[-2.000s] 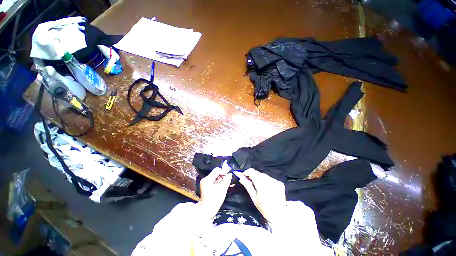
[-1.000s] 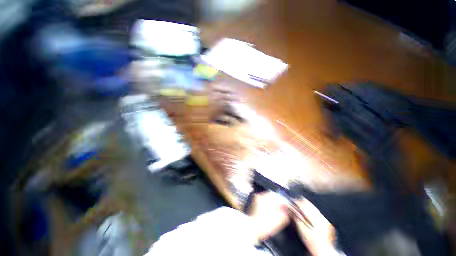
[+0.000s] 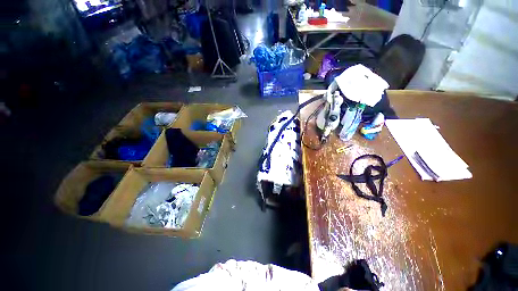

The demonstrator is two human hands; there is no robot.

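A black garment [image 3: 356,276] lies at the bottom edge of the view, on the table's near edge, mostly cut off. Another piece of black cloth [image 3: 498,270] shows at the lower right edge. A black strap [image 3: 369,177] lies looped on the worn brown table [image 3: 409,227]. A pale sleeve shows at the bottom centre. Both my hands are out of the picture or cut off by its lower edge, so what they hold cannot be seen.
White papers [image 3: 430,150], a clear bottle [image 3: 351,122], a corded tool [image 3: 328,116] and a white cloth [image 3: 362,85] are on the table. Open cardboard boxes [image 3: 207,196] stand on the floor at left. A covered stool-like item [image 3: 279,153] is beside the table. A blue crate [image 3: 281,80] stands behind.
The view has swung left and up. The boxes and back of the room now show, while the hands have dropped out and the garments are mostly out of view.
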